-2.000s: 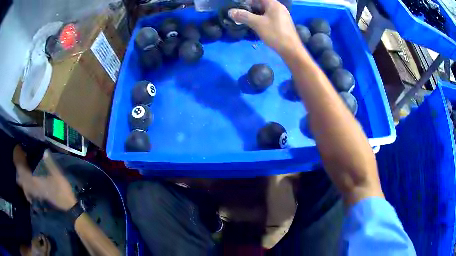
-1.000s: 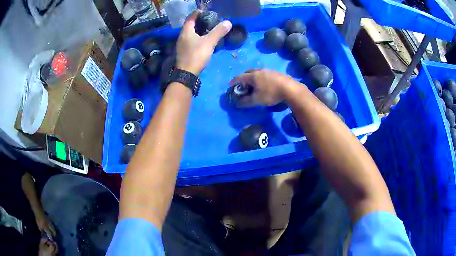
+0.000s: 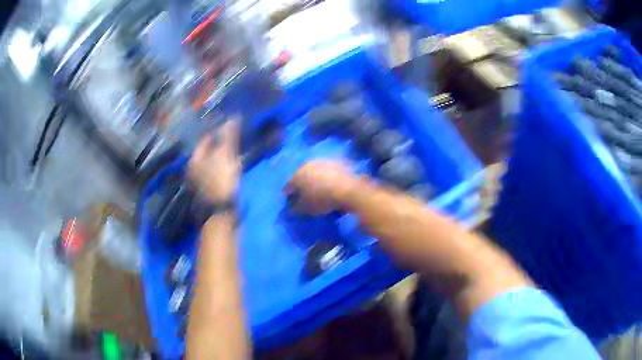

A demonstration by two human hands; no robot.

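Note:
The frame is strongly blurred. A blue tray [image 3: 271, 309] holds black balls [image 3: 401, 169] along its right side. A black ball with a white mark [image 3: 325, 259] lies near the front edge, and marked balls [image 3: 179, 271] lie at the left. My right hand [image 3: 320, 186] is low over the middle of the tray, its fingers curled on a dark ball mostly hidden beneath them. My left hand [image 3: 217, 169] is at the tray's far left part, fingers pointing away; blur hides whether it holds anything.
A blue tote full of dark balls [image 3: 598, 91] stands at the right. Blurred machinery with orange-red parts [image 3: 204, 84] is beyond the tray. A brown box [image 3: 112, 295] and a green display [image 3: 111, 346] are at the left. Another blue tray [image 3: 479, 14] is at the top.
The view has swung and tilted, showing more machinery and the right tote. My left hand entered over the tray between the earlier frames; my right hand moved from the far edge to mid-tray.

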